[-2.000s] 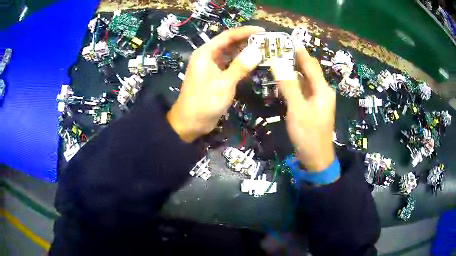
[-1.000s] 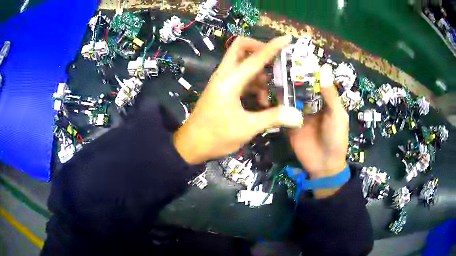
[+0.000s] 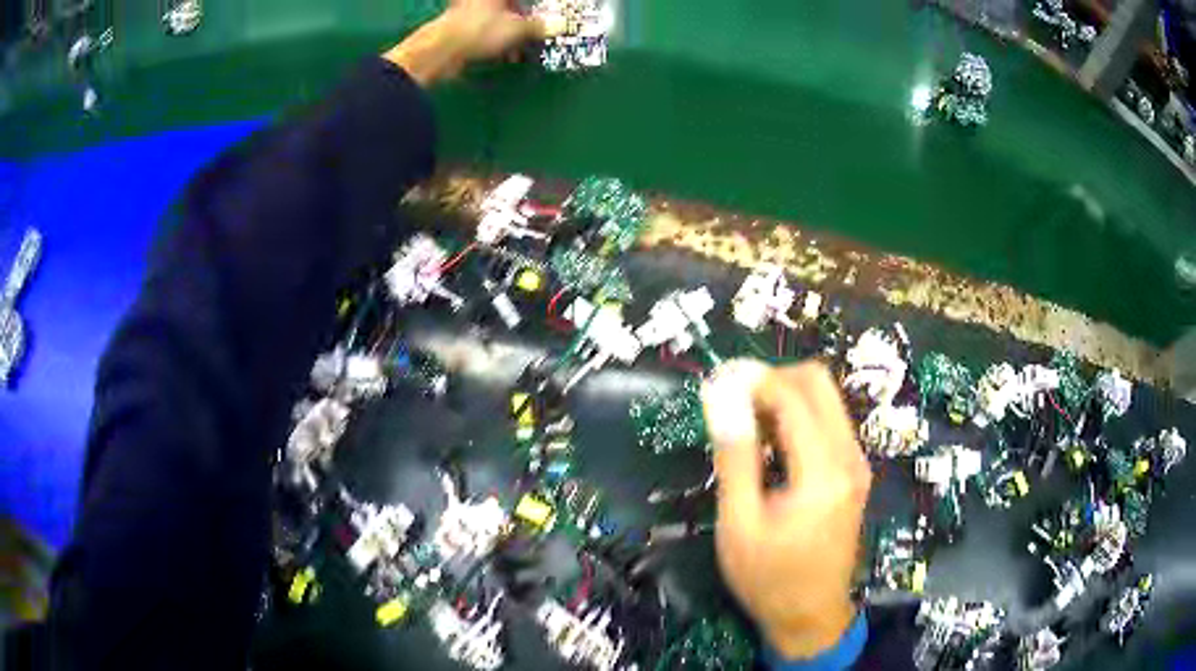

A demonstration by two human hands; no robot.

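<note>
My left hand (image 3: 475, 37) reaches over the green conveyor at the top and grips a white unit (image 3: 575, 37) at its right side; the unit is blurred. My right hand (image 3: 787, 505), with a blue wrist band, is over the bench, its thumb and fingertips close together. Its fingers hide whether anything small is between them. A wired board assembly (image 3: 676, 321) with white plastic lies just beyond the right fingertips, and a green board (image 3: 672, 417) lies left of them.
Several wired board assemblies (image 3: 470, 524) cover the dark bench mat. A worn metal rail (image 3: 735, 243) divides it from the green conveyor (image 3: 774, 144), which carries another unit (image 3: 971, 89). A blue sheet (image 3: 79, 197) is at left.
The camera view has shifted forward. My left hand has moved up and away over the conveyor with a white unit. My right hand has let go of the unit and stays over the bench.
</note>
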